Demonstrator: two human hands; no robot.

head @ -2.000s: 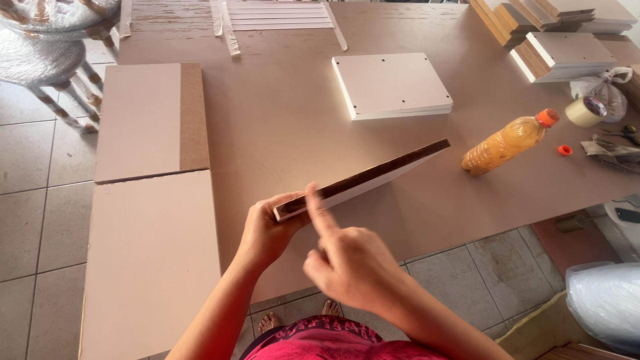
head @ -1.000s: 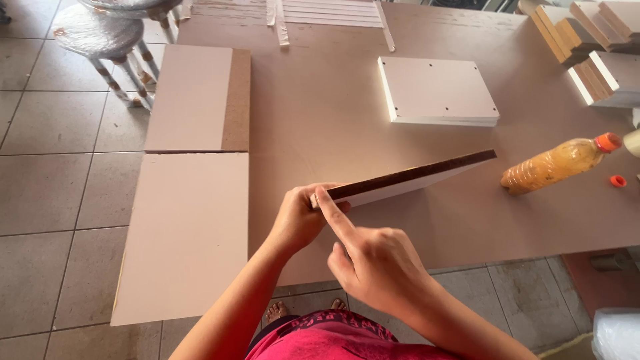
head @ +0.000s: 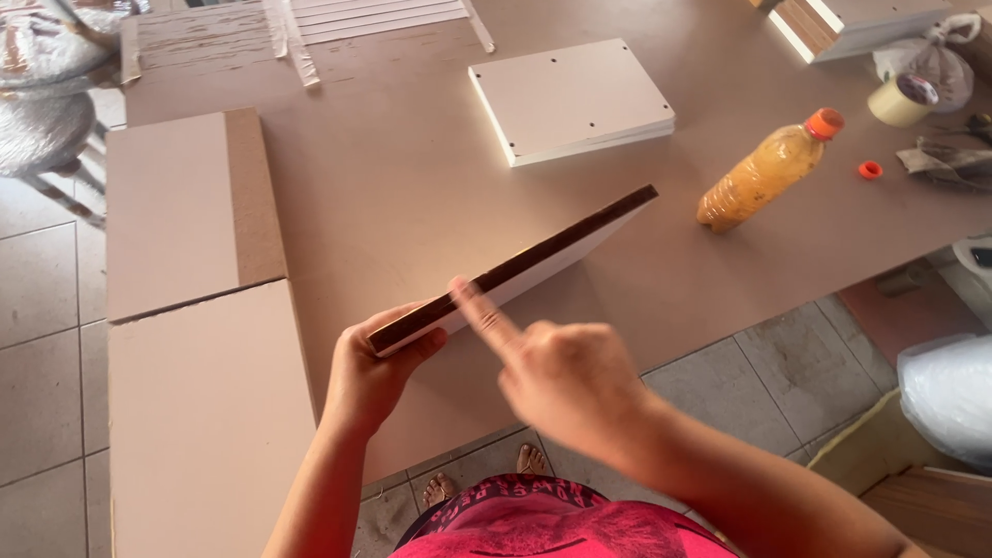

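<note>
A white panel with a dark brown edge (head: 542,252) is held on its side over the table, slanting up to the right. My left hand (head: 380,372) grips its lower left end, thumb on the white face and fingers behind. My right hand (head: 558,364) has its index finger stretched out, the tip on the dark edge close to my left hand; the other fingers are curled and hold nothing. Beyond the panel lies a small stack of white boards with holes (head: 570,101). An orange-capped plastic bottle of amber liquid (head: 759,178) stands to the right.
Two large flat panels (head: 174,209) lie along the left side of the brown table (head: 372,178). Thin white strips (head: 380,15) lie at the back. Stacked boards (head: 852,31), a roll of tape (head: 899,101) and a loose orange cap (head: 869,170) are at the right.
Against one second ago, my right index fingertip has moved up along the dark edge, away from its lower left end. My left hand keeps its hold on the panel. The view has shifted.
</note>
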